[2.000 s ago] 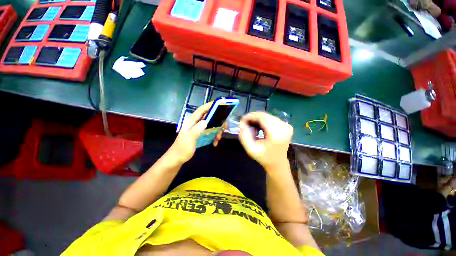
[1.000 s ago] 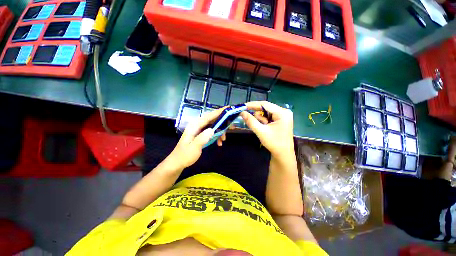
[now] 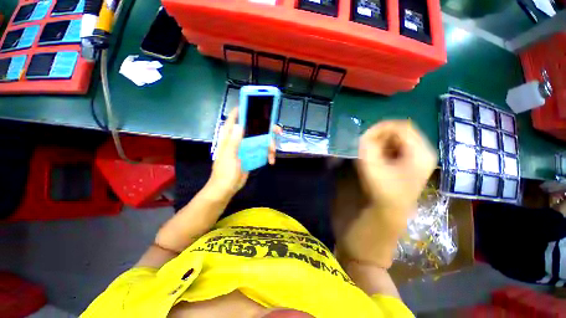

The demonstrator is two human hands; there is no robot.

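Note:
A keypad phone [image 3: 256, 127] with a light-blue face and dark screen is upright in my left hand [image 3: 229, 155], screen facing me, in front of the bench edge. My right hand [image 3: 395, 161] is blurred, its fingers curled, to the right of the phone above the bench edge; whether it holds something cannot be told. A clear lens blister tray [image 3: 303, 118] with dark-framed rectangles lies on the bench behind the phone, partly hidden by it. A second lens blister tray [image 3: 479, 149] lies at the right.
Stacked red phone trays [image 3: 323, 46] stand behind. Another phone tray [image 3: 77, 85], an electric screwdriver [image 3: 96, 28], a smartphone [image 3: 163, 36] and a tissue [image 3: 140, 70] are at left. A whitish bottle [image 3: 526, 96] is at right. A carton [image 3: 462, 233] of waste film is below; a person's dark sleeve [image 3: 515, 239] is at right.
The phone has turned upright to face me. My right hand has left the phone and moved right. The view has shifted slightly, and the yellow strips on the bench are no longer clearly visible.

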